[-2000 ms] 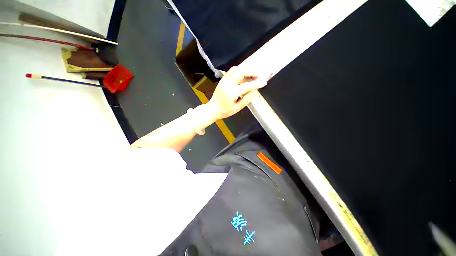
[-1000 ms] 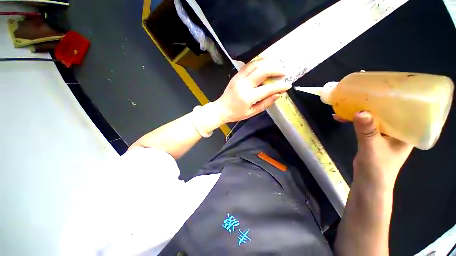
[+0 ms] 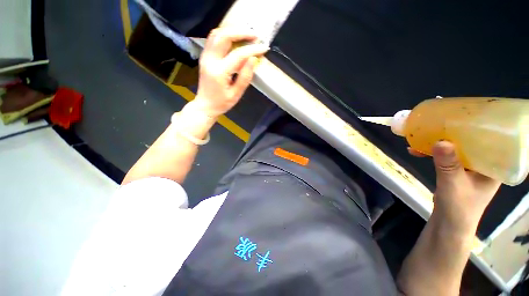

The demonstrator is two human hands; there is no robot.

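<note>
The black panel (image 3: pixel 371 52) lies flat along the table's near edge. My right hand (image 3: pixel 455 173) grips the glue bottle (image 3: pixel 470 136), translucent with amber contents. The bottle is tilted on its side and its pale nozzle tip points left, at the panel near its front edge. A thin shiny line runs along that edge from near my left hand to the nozzle tip. My left hand (image 3: pixel 225 72) is at the panel's left corner, with its thumb and fingers close together at the edge. Whether the fingers pinch the panel or only press on it is hard to tell.
The pale table edge (image 3: pixel 342 127), stained yellow, runs diagonally between my apron and the panel. More black material (image 3: pixel 180 14) is at the upper left. A brown box (image 3: pixel 156 49) stands on the floor behind my left hand. A red object (image 3: pixel 66 108) is at the far left.
My right hand came into view with the glue bottle, and its nozzle has moved from beside my left hand rightward along the edge. A thin line now shows behind it. My left hand stays at the corner.
</note>
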